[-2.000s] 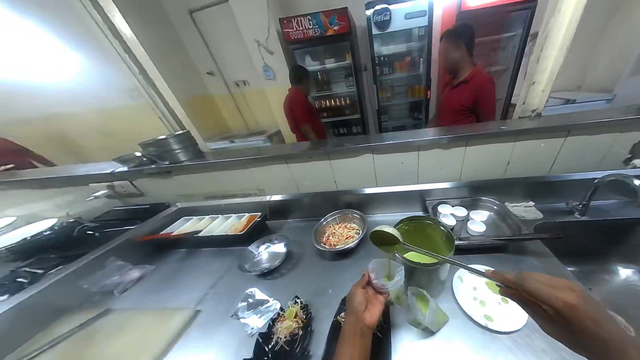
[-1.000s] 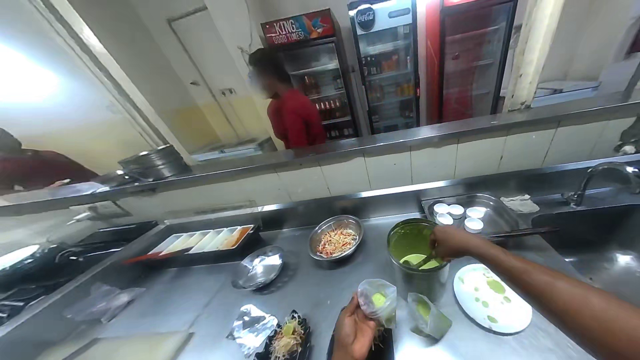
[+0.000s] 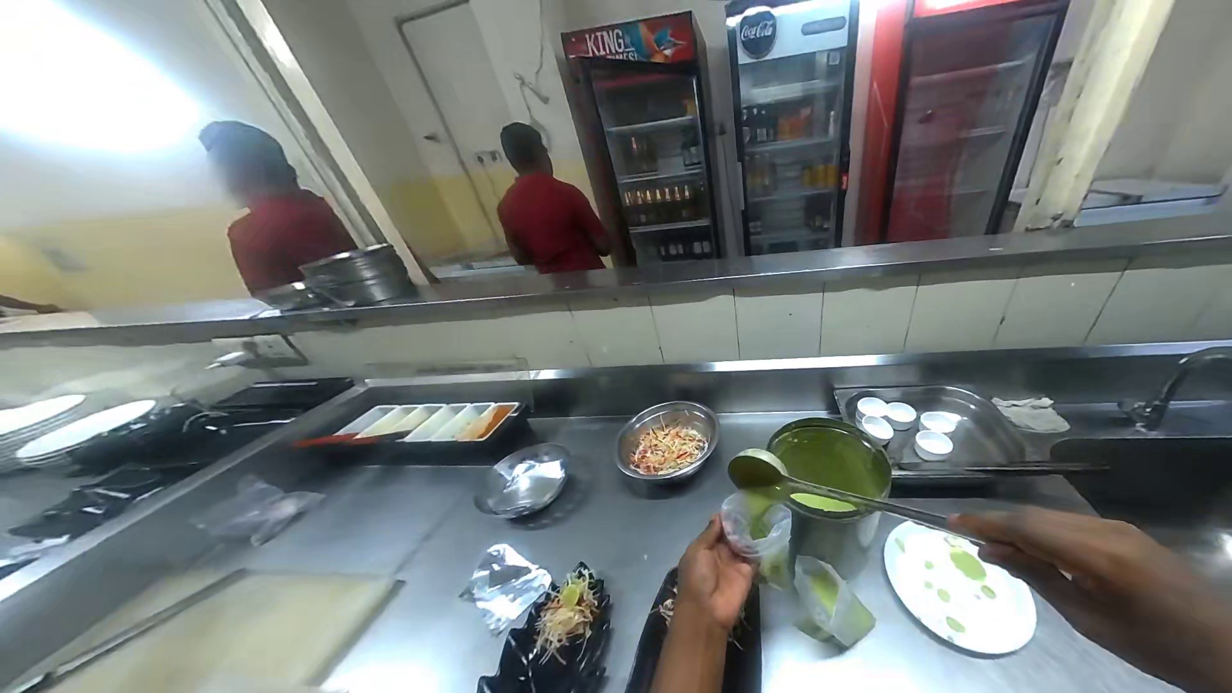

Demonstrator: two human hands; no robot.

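Observation:
My left hand (image 3: pixel 714 576) holds a small clear plastic cup (image 3: pixel 757 525) with green sauce in it. Over the cup's mouth, the bowl of a metal ladle (image 3: pixel 757 470) is tipped and green sauce runs down. My right hand (image 3: pixel 1059 549), somewhat blurred, grips the ladle's handle. Just behind stands a deep metal pot (image 3: pixel 830 462) of green sauce. A second clear container (image 3: pixel 833 604) with green sauce leans on the counter right of my left hand. A white plate (image 3: pixel 962 626) spotted with green drops lies below the ladle's handle.
A steel bowl of shredded vegetables (image 3: pixel 667 449), an empty-looking metal bowl (image 3: pixel 525 481), crumpled foil (image 3: pixel 505 585) and a black garnished dish (image 3: pixel 568 621) are left of the pot. Behind it sits a tray with white cups (image 3: pixel 987 428). Two people in red stand beyond the ledge (image 3: pixel 674 272).
One second ago the ladle was down in the pot; now it is raised over the cup, and my right hand has moved right. People beyond the ledge have changed places.

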